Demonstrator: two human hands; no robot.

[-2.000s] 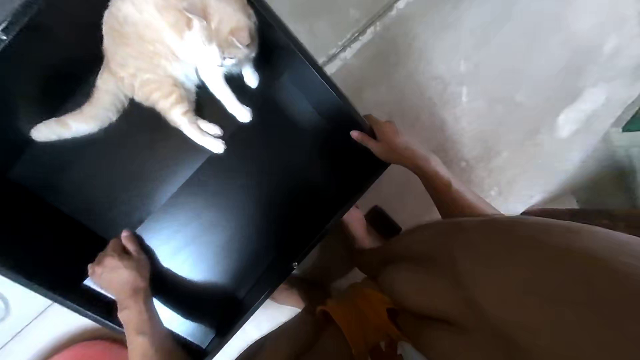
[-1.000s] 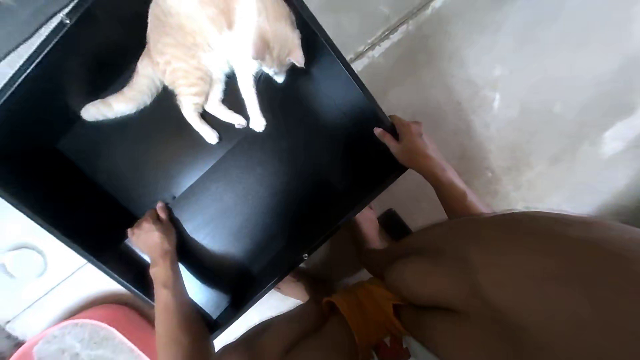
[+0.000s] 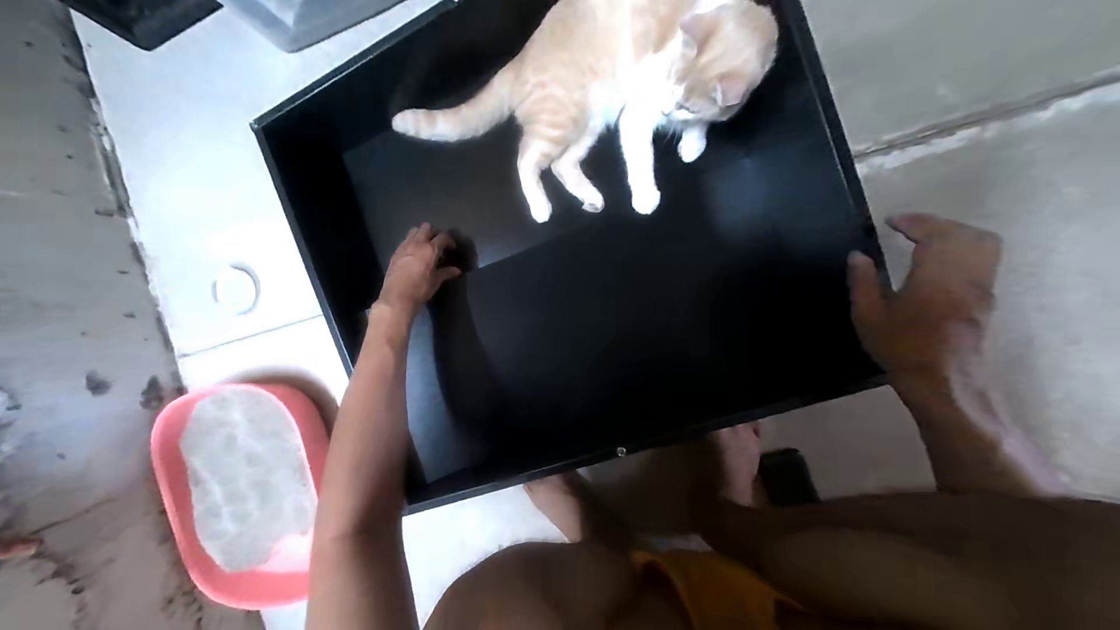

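Note:
A large black drawer-like box [image 3: 604, 306] with raised sides lies open in front of me. An orange and white cat [image 3: 604, 87] is inside it at the far side, its head lowered and its tail toward the left. My left hand [image 3: 422, 267] reaches over the left part of the box with fingers apart, near a line across its bottom; whether it touches the bottom cannot be told. My right hand [image 3: 932, 293] is at the right edge, thumb over the rim and fingers spread outside, not closed on it. A small round fitting [image 3: 622, 451] shows on the near edge.
A pink tray [image 3: 311, 429] filled with pale granular material stands at the lower left on white tiles [image 3: 166, 236]. Grey and black containers [image 3: 302, 19] are at the upper left. Concrete floor [image 3: 1059, 192] lies to the right. My bare feet [image 3: 564, 506] are close to the near edge.
The box has turned relative to my view. My right hand, on the rim before, has loosened its fingers. The cat's head has lowered. The view has shifted toward the left, showing the whole pink tray.

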